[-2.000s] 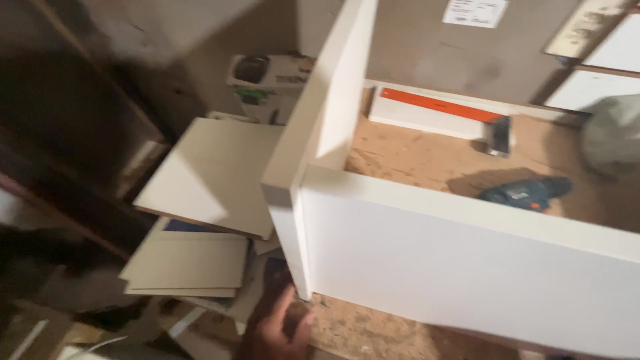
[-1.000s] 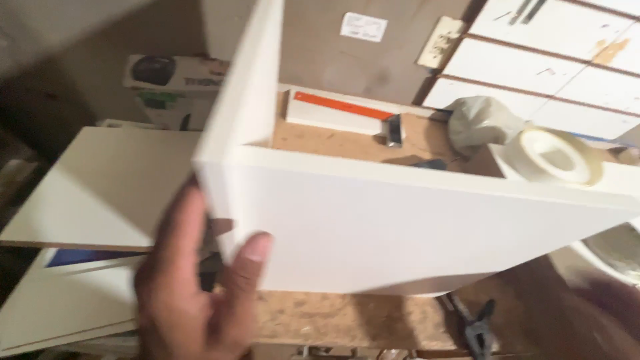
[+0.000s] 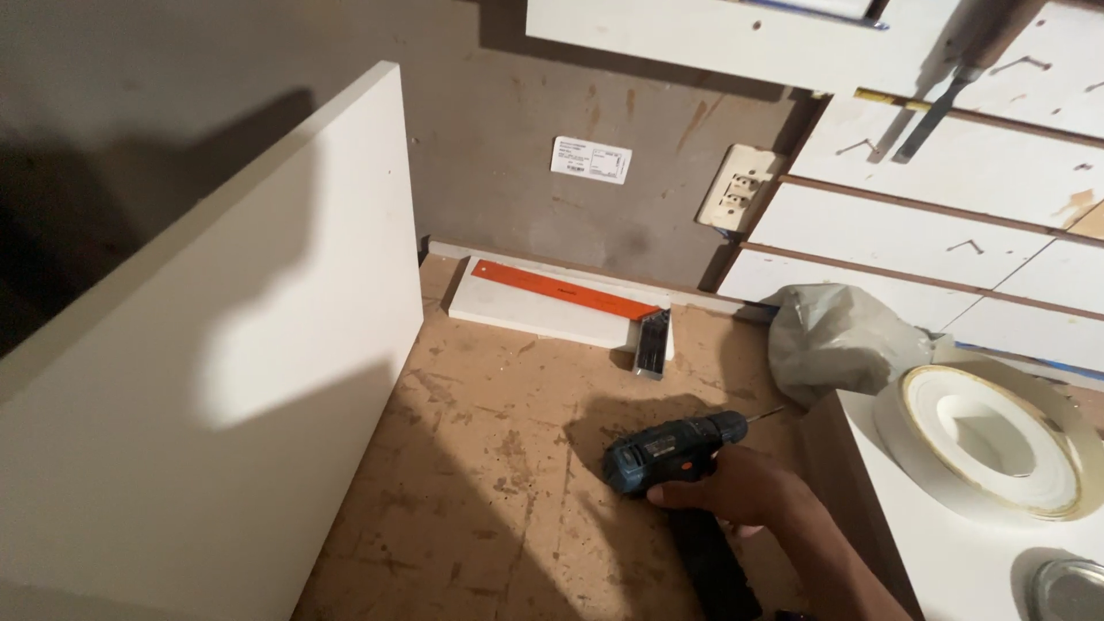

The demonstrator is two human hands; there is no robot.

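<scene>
A blue and black cordless drill (image 3: 668, 448) with a bit in its chuck lies on the worn wooden bench top (image 3: 466, 483). The fingers and thumb of my right hand (image 3: 733, 492) are around its grip, just behind the chuck. My left hand is out of the picture. On the left a large white panel (image 3: 285, 285) stands upright on the bench. Beyond the drill, an orange-bladed try square (image 3: 569, 293) with a dark stock rests on a white strip of board (image 3: 517, 315) by the wall.
A roll of white edge banding (image 3: 931, 448) and a glass jar (image 3: 1069, 591) stand on a white board (image 3: 897, 517) at right. Behind them lies a grey plastic bag (image 3: 828, 341). A chisel (image 3: 940, 108) hangs near the power socket (image 3: 742, 190).
The hand at the white panel's lower corner has left view. My right hand has come in and taken hold of the drill. The view has swung strongly over the bench.
</scene>
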